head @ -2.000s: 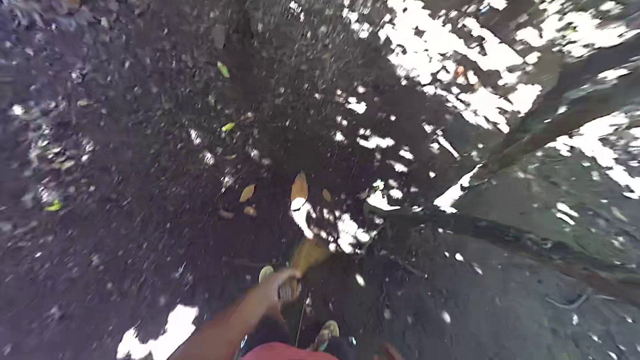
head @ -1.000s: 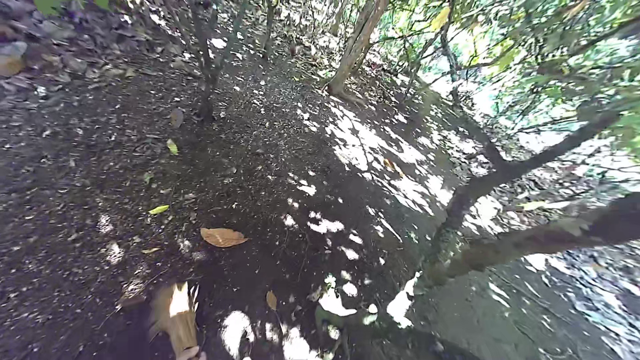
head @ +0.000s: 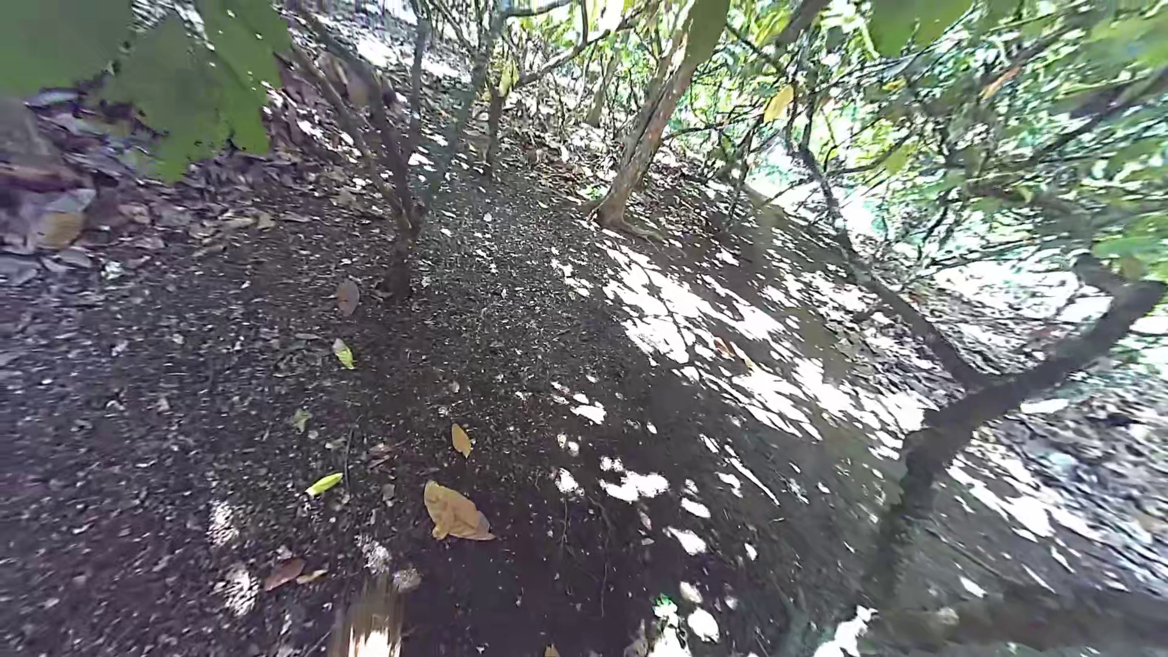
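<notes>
Neither of my hands is in view. At the bottom edge, left of centre, the blurred tan end of an object [head: 368, 625], which looks like bristles or fibre, is over the dark soil; whatever holds it is cut off below the frame. Just above it and to the right lies a large brown dry leaf [head: 454, 513], with a smaller orange-brown leaf [head: 461, 441] beyond. Two yellow-green leaves [head: 325, 484] [head: 343, 354] lie further left on the ground.
A crooked dark trunk [head: 944, 429] rises on the right, its branches spreading outward. A slim multi-stemmed shrub [head: 401, 214] grows at upper left, and a tree trunk [head: 636, 151] at upper centre. Green leaves [head: 196, 82] hang close at top left. Leaf litter [head: 55, 219] covers the left bank.
The view has tilted up from the ground by my feet. Two seconds ago a hand held the tan object's handle; now only its blurred end shows at the bottom edge.
</notes>
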